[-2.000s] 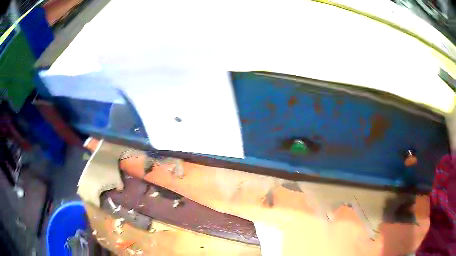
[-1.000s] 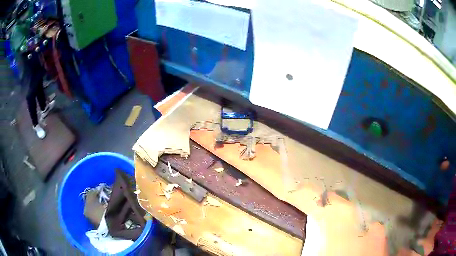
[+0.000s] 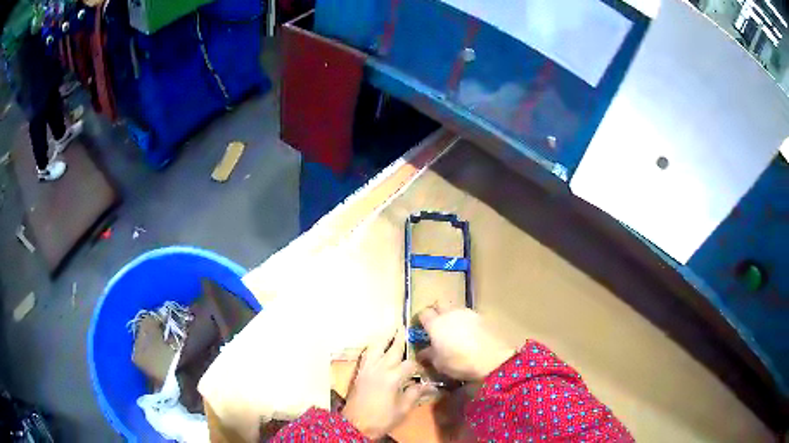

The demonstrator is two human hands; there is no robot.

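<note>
The cutting die (image 3: 470,260), a long narrow dark frame with blue-taped crossbars, lies on the tan sheet material (image 3: 554,346). My right hand (image 3: 463,342) is on its near part, fingers closed around the lower crossbar area. My left hand (image 3: 381,389) is beside the die's near left end, fingertips close to the frame; whether it grips the frame cannot be told. The die's near end is partly hidden by my hands. Orange pad (image 3: 420,426) shows below them.
The blue press beam (image 3: 510,95) with a hanging white sheet (image 3: 683,130) and green button (image 3: 750,276) crosses the back right. A blue waste bin (image 3: 108,337) with scraps stands at left. A maroon panel (image 3: 320,104) stands behind. A person's legs (image 3: 43,130) show far left.
Both hands have come into view. The die is now out from the beam's edge, under my right hand. Tan sheet covers much of the formerly exposed orange and maroon surfaces. The view has swung left.
</note>
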